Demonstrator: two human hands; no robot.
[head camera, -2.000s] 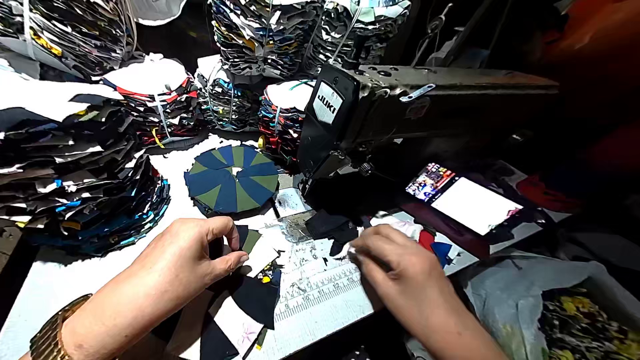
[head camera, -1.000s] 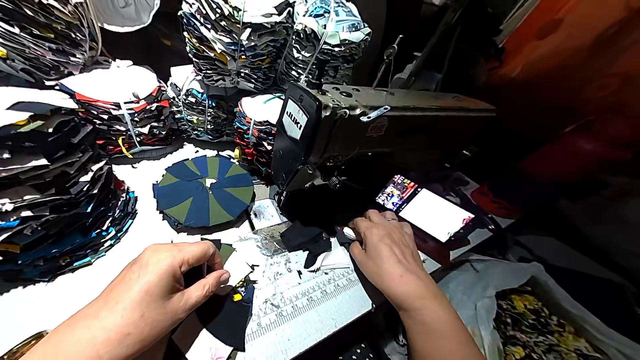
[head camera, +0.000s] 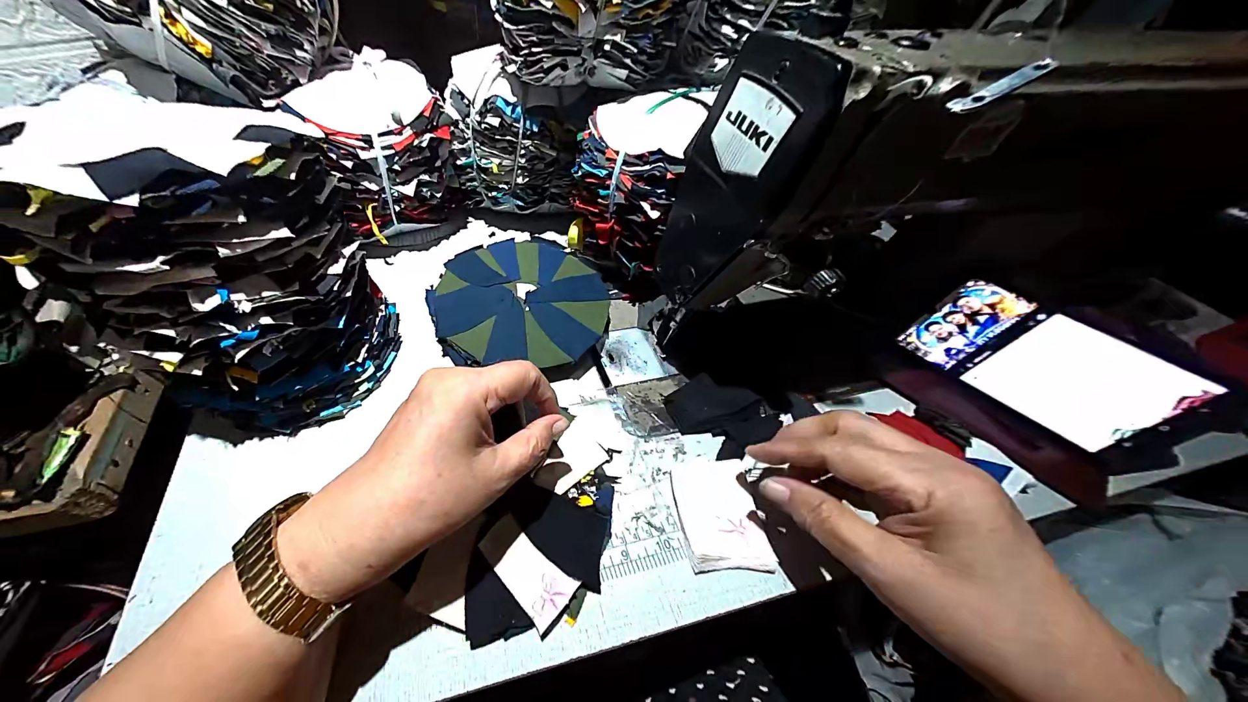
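Observation:
My left hand (head camera: 468, 439), with a gold wristwatch (head camera: 278, 570), pinches the upper end of a fan of fabric wedges (head camera: 541, 565) in black, beige and white. Close to the table's front edge lies a small stack of white fabric pieces (head camera: 721, 517). My right hand (head camera: 877, 487) is beside its right side, thumb and fingers slightly apart; whether it pinches an edge I cannot tell. Behind the hands a round stack of blue and green fabric wedges (head camera: 522, 302) lies on the table. Black fabric pieces (head camera: 712, 405) lie below the sewing machine head (head camera: 751, 146).
Tall bundles of layered fabric pieces (head camera: 244, 283) stand at the left and back, several tied with strips. A lit phone (head camera: 1063, 370) lies at the right of the white sewing table (head camera: 643, 624). A ruler scale (head camera: 643, 558) marks its front. A plastic bag (head camera: 1141, 585) is at lower right.
The white fabric stack now lies at the table's front edge, where earlier the ruler scale showed. My right hand has drawn back from the black pieces toward that edge. My left hand stays at the wedges.

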